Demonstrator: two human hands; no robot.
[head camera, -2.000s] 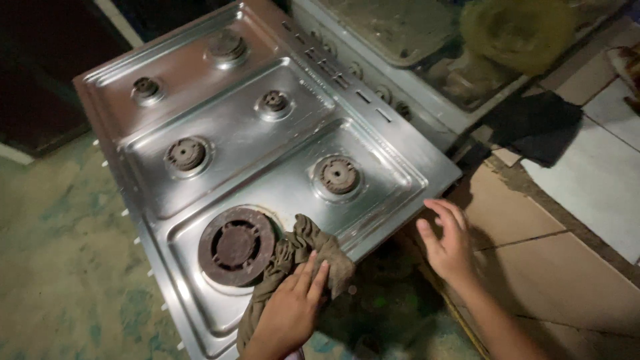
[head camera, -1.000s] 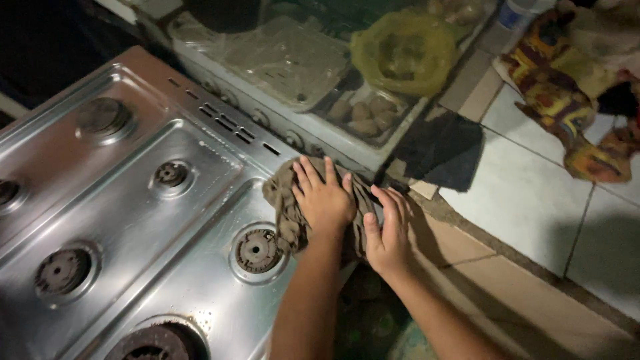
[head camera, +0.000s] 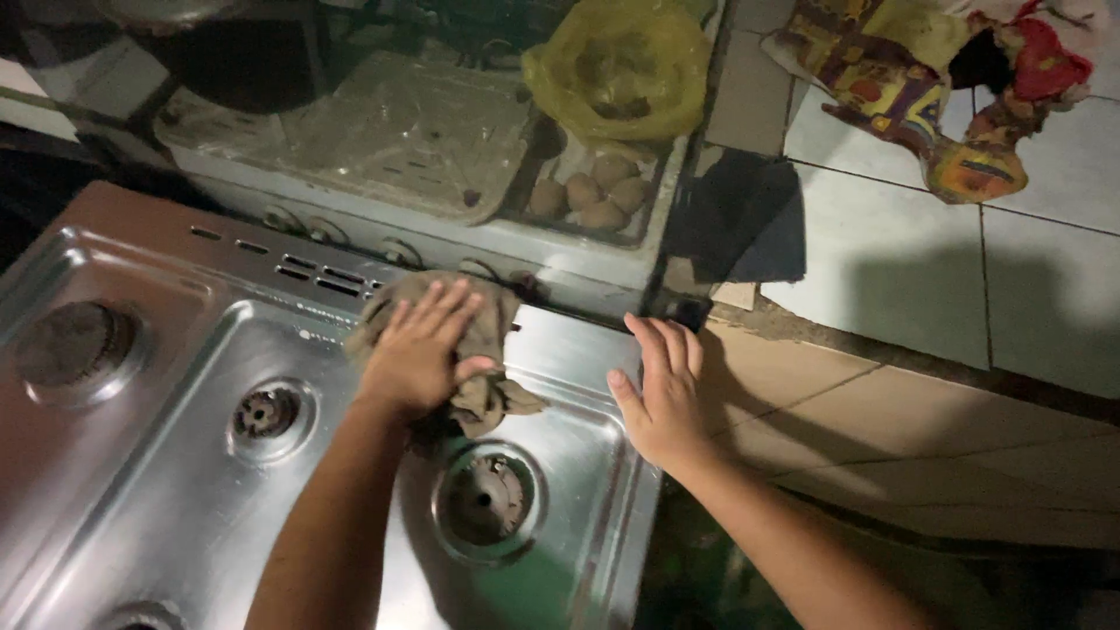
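Observation:
My left hand (head camera: 424, 350) lies flat on a crumpled olive-brown cloth (head camera: 490, 324), pressing it against the slotted back strip of a stainless steel gas stove (head camera: 560, 350). My right hand (head camera: 661, 381) rests at the stove's right edge near the corner, fingers a little bent and apart, with nothing in it. One round burner (head camera: 486, 499) sits below the cloth, a smaller burner (head camera: 267, 416) lies to its left, and a wide capped burner (head camera: 79, 346) is at the far left. Part of the slots is hidden under the cloth.
Behind the stove stands a glass-topped older cooker (head camera: 595, 284) with knobs, bearing a plastic-covered tray (head camera: 394, 149), a yellow plastic bag (head camera: 626, 70) and several eggs (head camera: 586, 192). A dark cloth (head camera: 752, 210) and a colourful patterned cloth (head camera: 892, 96) lie on the tiled counter (head camera: 884, 245) to the right.
Over the two seconds, the cloth under my left hand went from beside the large burner to the back strip, lately moving left along it. My right hand has come off the cloth to the stove's edge.

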